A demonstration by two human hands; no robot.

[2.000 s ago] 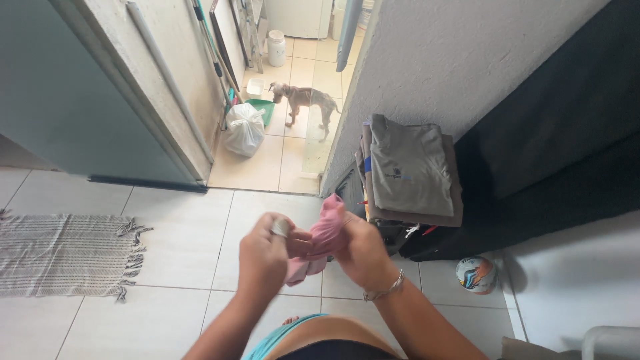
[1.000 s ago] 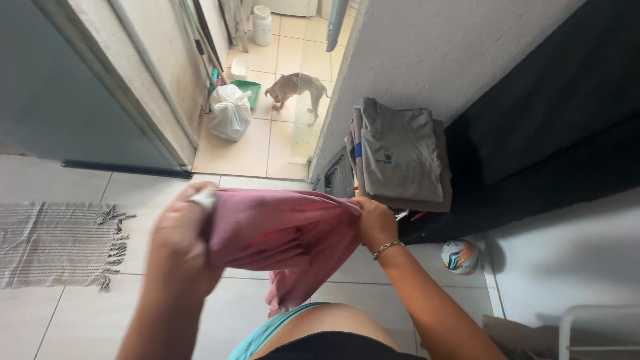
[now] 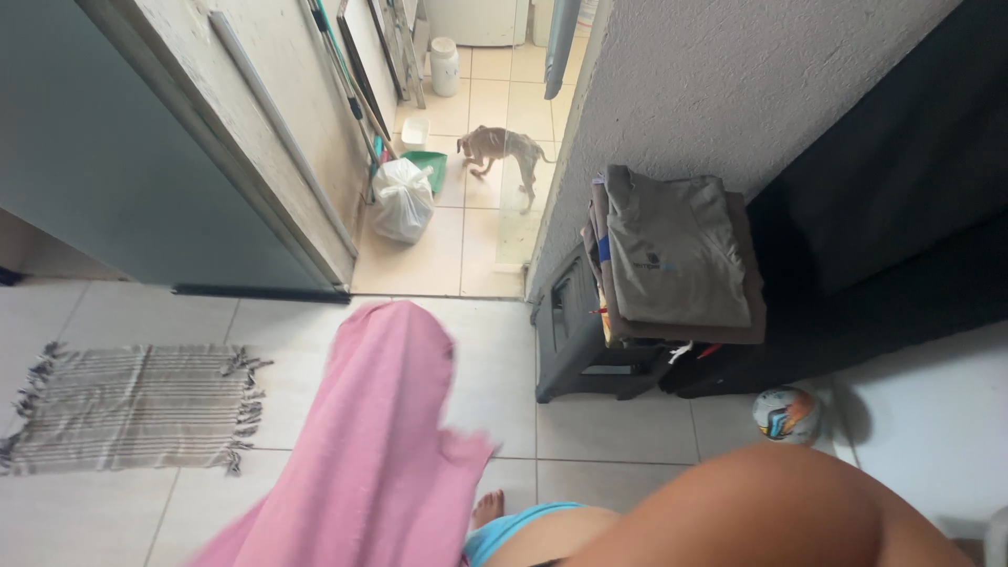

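Observation:
A pink cloth garment [image 3: 378, 409] hangs spread out and blurred over the lower left middle, with a rounded upper end near the doorway. Neither of my hands shows. A bulge at the cloth's upper end may cover a hand, but I cannot tell which. A bent bare arm fills the lower right, its hand out of sight. To the right of the cloth, folded grey shirts [image 3: 681, 260] lie stacked on a dark plastic stool [image 3: 563, 331].
Through the doorway are a dog [image 3: 504, 150], a tied white plastic bag [image 3: 403, 201], a green dustpan [image 3: 429, 169] and a white jar [image 3: 444, 67]. A striped fringed rug [image 3: 134, 409] lies at left. A ball [image 3: 786, 413] rests near the dark drape [image 3: 882, 173].
The pink cloth, bunched between both hands and then stretched between them, now hangs opened out at lower left. Both hands have passed out of sight.

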